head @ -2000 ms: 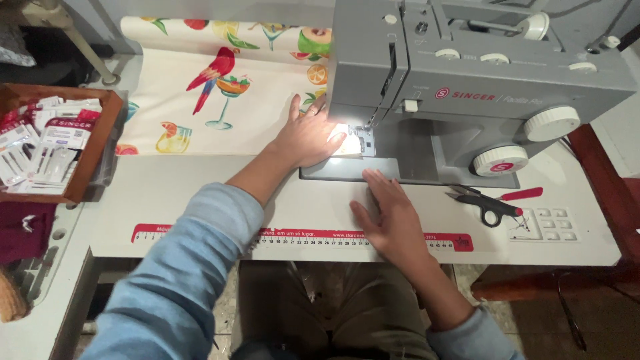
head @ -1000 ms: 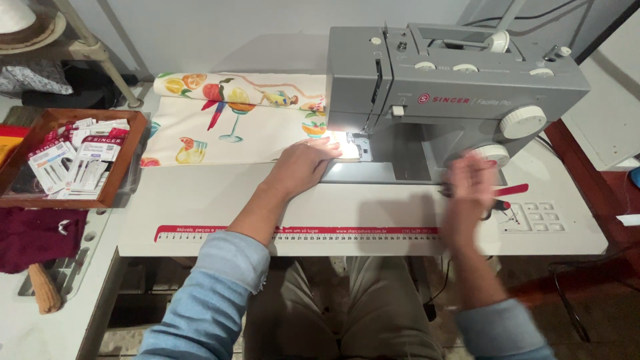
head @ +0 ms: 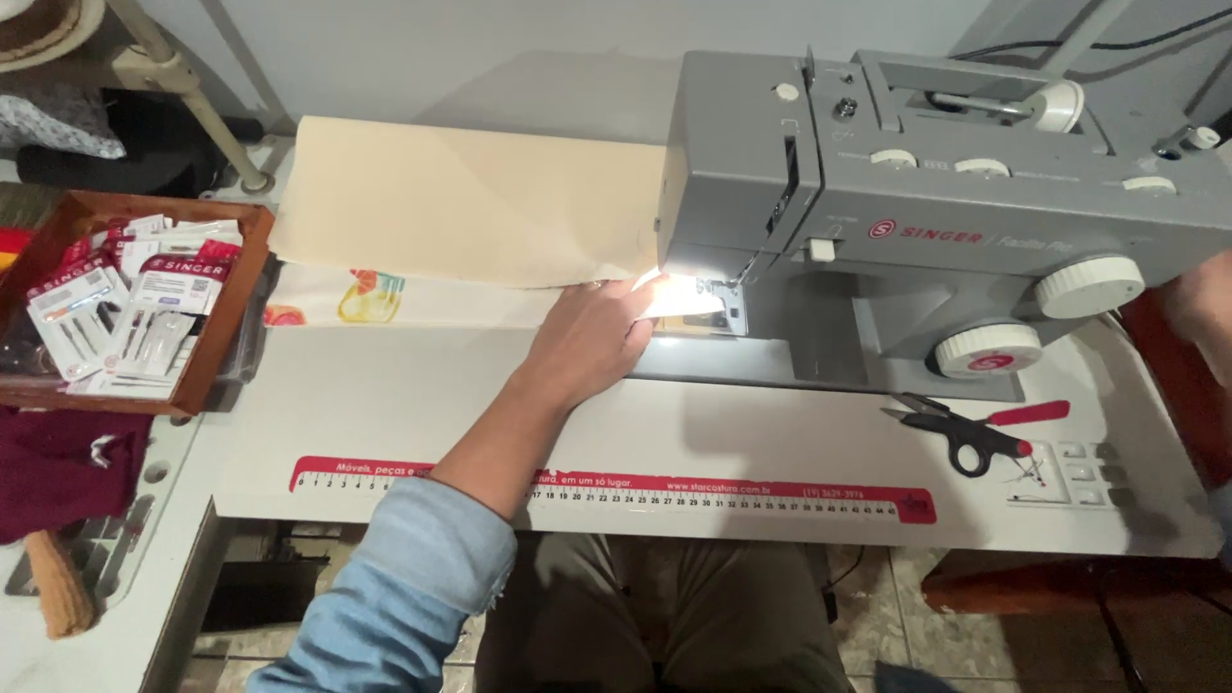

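My left hand (head: 597,337) rests on the edge of a cream fabric with a fruit print (head: 462,303), just left of the lit needle area of a grey Singer sewing machine (head: 924,231). The fabric's plain side (head: 481,202) is folded over and covers most of the print. Whether my left fingers pinch the cloth is unclear. At the right edge, partly cut off, my right hand (head: 1203,313) is beside the machine's handwheel end; its fingers are hidden behind the machine. Black-handled thread snips (head: 962,438) and a red-handled tool (head: 1030,414) lie in front of the machine.
A red-edged ruler (head: 616,486) lies along the table's front edge. At the left stands a wooden tray (head: 226,318) of needle packets, with maroon cloth (head: 67,472) below it. A metal stand leg (head: 217,125) rises behind. The right end of the table has small moulded compartments (head: 1083,472).
My right hand has moved from in front of the machine to its right end. The fabric's plain side now lies over the print that showed before. My left hand stays near the needle area.
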